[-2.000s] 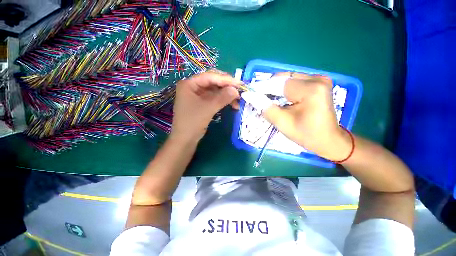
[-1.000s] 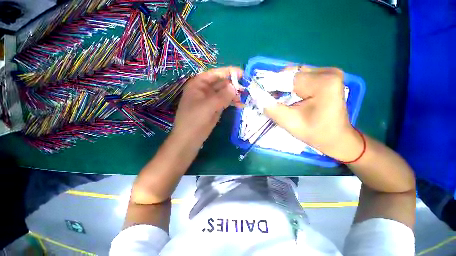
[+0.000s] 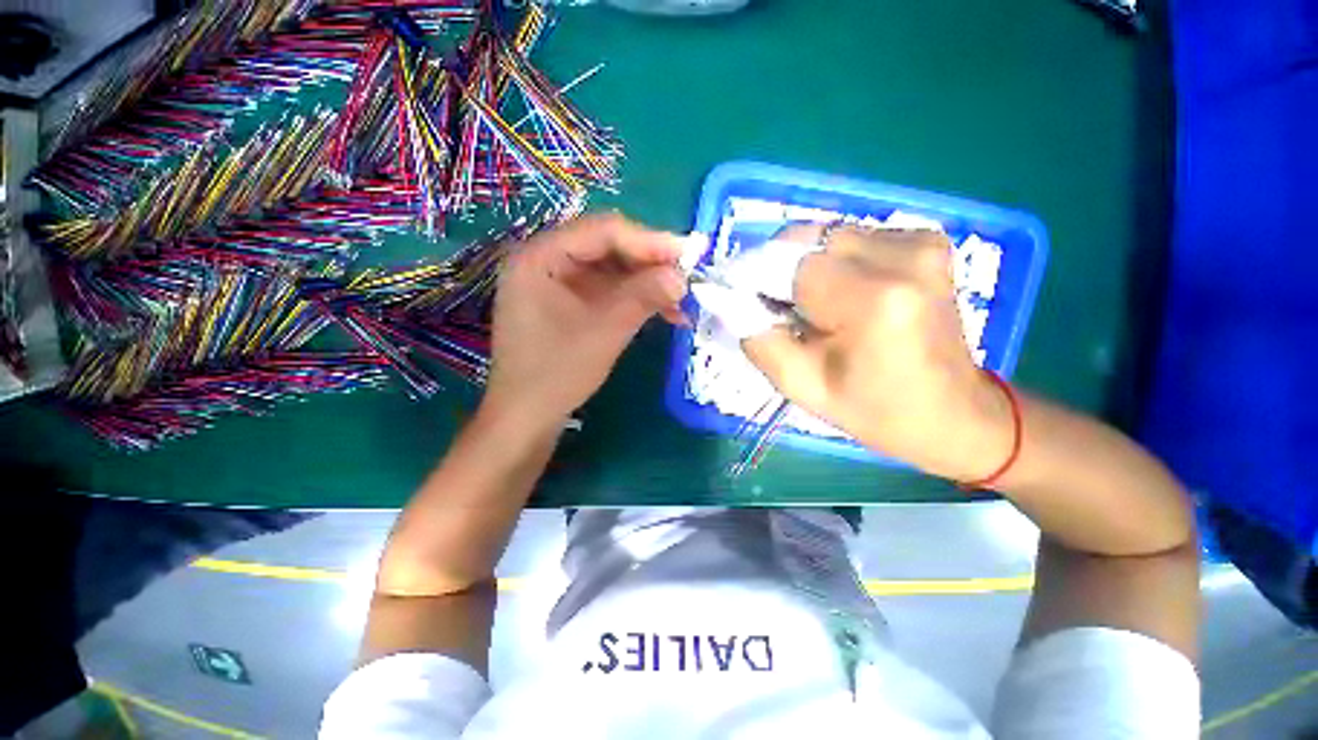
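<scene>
My left hand pinches a small white connector housing between thumb and fingertips at the left edge of the blue parts tray. My right hand, with white coverings on its fingers, is over the tray, its fingertips close to the housing. A small bunch of lead wires shows below my right hand and hangs over the tray's near edge. The fingertips are blurred, so where the upper wire ends sit is hidden. White pieces fill the tray.
Layered rows of coloured lead wires cover the left of the green bench. A large blue bin stands at the right edge. A clear plastic item shows at the top edge. A pale box is at far left.
My right hand has moved slightly left and down. The wires below it have shifted. My left hand has moved slightly left, still holding the white piece.
</scene>
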